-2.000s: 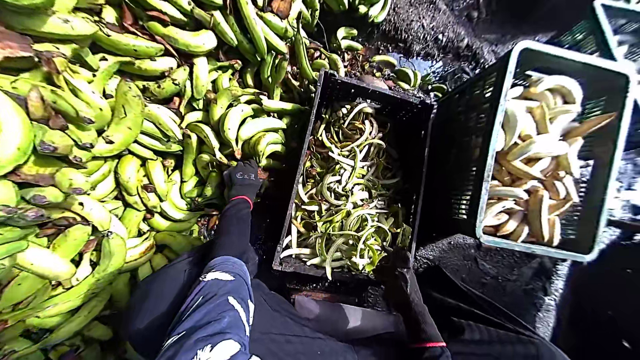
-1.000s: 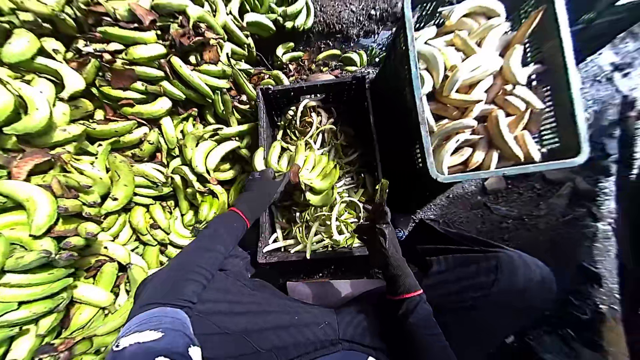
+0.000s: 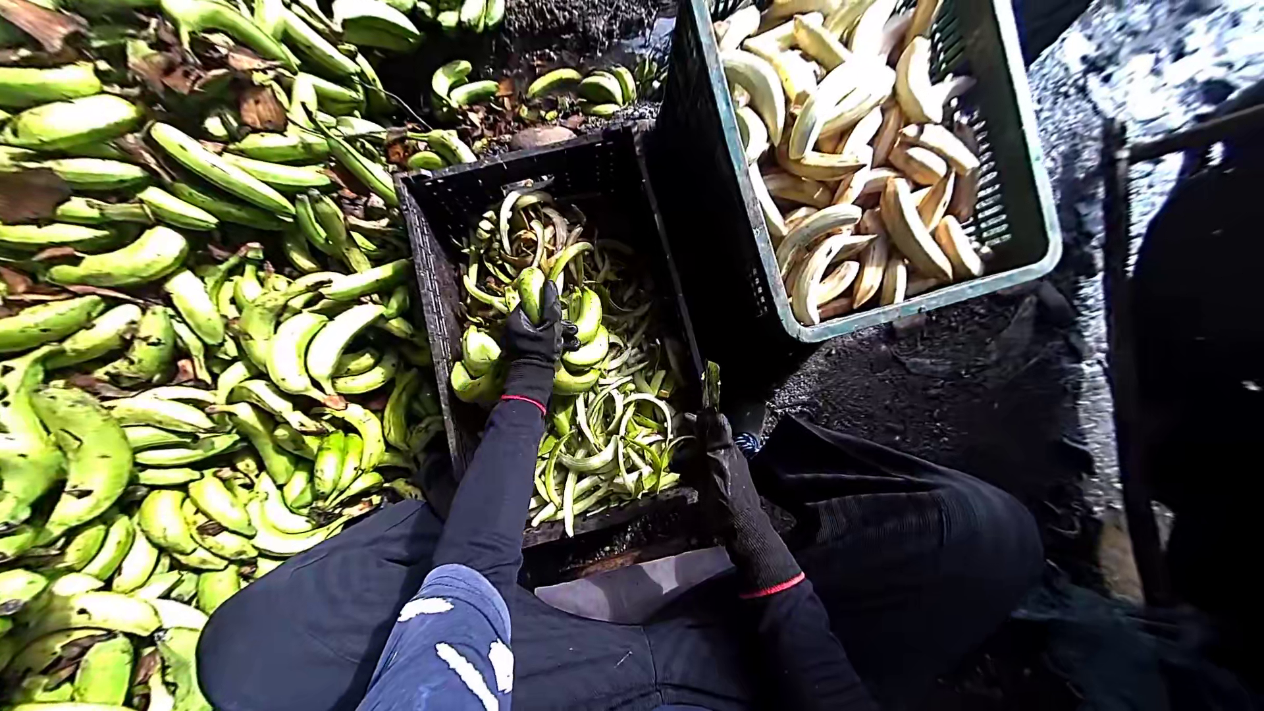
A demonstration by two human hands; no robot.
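Note:
Green plantains (image 3: pixel 587 346) lie in a bunch over the peels in the black plastic crate (image 3: pixel 428 281). My left hand (image 3: pixel 534 341), in a black glove, is closed around one plantain of that bunch. Long strips of peel (image 3: pixel 602 444) fill the crate below and around it. At the crate's right edge, my right hand (image 3: pixel 719 449), also gloved, grips a short, dark blade-like tool (image 3: pixel 711 385) that points upward; its tip looks greenish and its exact kind cannot be told.
A large heap of green plantains (image 3: pixel 197 415) covers the left side. A green plastic crate (image 3: pixel 918 314) of peeled plantains (image 3: pixel 913 227) stands at the upper right. More green plantains (image 3: pixel 597 87) lie beyond the black crate. My bent legs (image 3: pixel 918 563) flank its near end.
My left hand has moved from the heap into the black crate with a bunch of green plantains, which now rests on the peels. My right hand stays by the crate's right edge.

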